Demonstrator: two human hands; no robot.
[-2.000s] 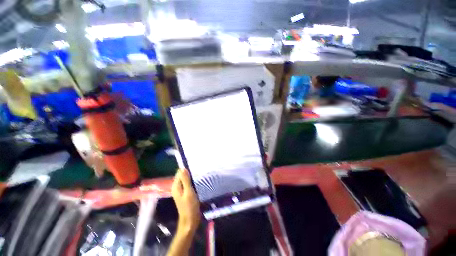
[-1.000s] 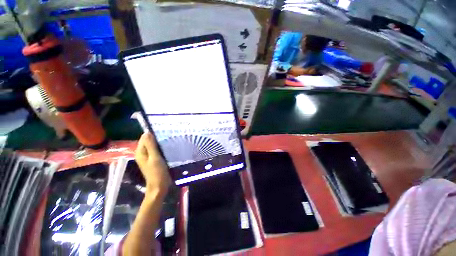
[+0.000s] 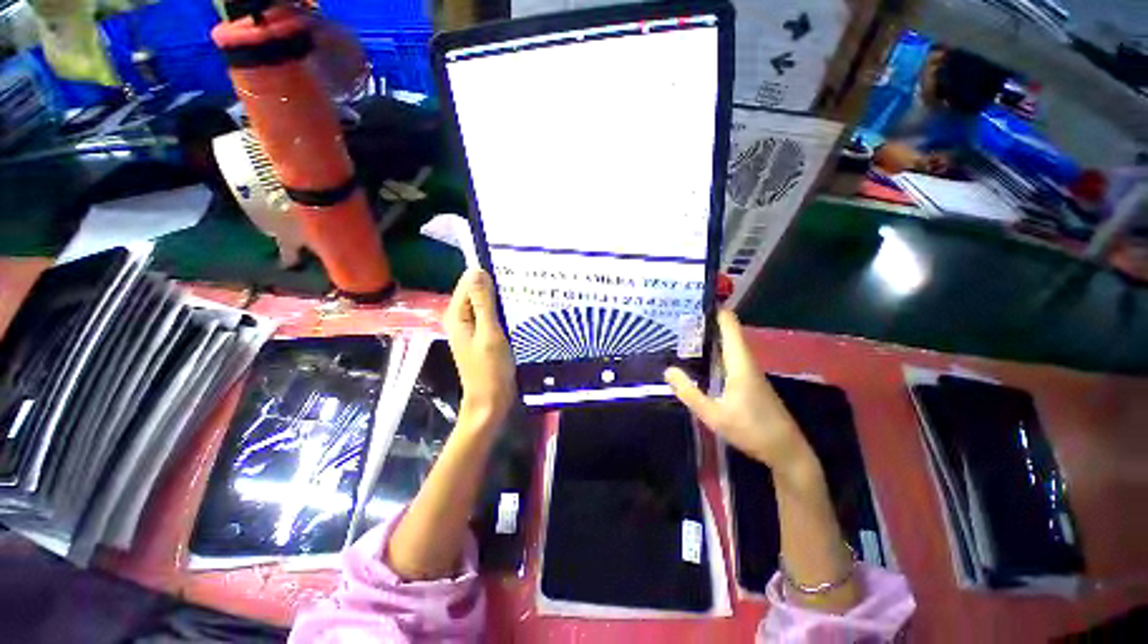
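A tablet under test (image 3: pixel 592 189) is held upright in front of me. Its screen is white above and shows black radiating spokes and letters of the chart below. My left hand (image 3: pixel 483 346) grips its lower left edge. My right hand (image 3: pixel 743 396) is at its lower right corner, the thumb over the screen's bottom edge and the fingers at the side edge. The camera test chart (image 3: pixel 770 176) stands behind the tablet and is partly hidden by it.
Black tablets on thin sheets lie in a row on the red-pink bench (image 3: pixel 630 510). A leaning stack of tablets (image 3: pixel 113 403) is at left, a small pile (image 3: pixel 1001 484) at right. An orange cylinder (image 3: pixel 309 157) stands behind the bench. A person is at the upper right.
My right hand has come into view and onto the tablet's lower right corner. The tablet appears higher and further right in view. More letters of the chart show on its screen.
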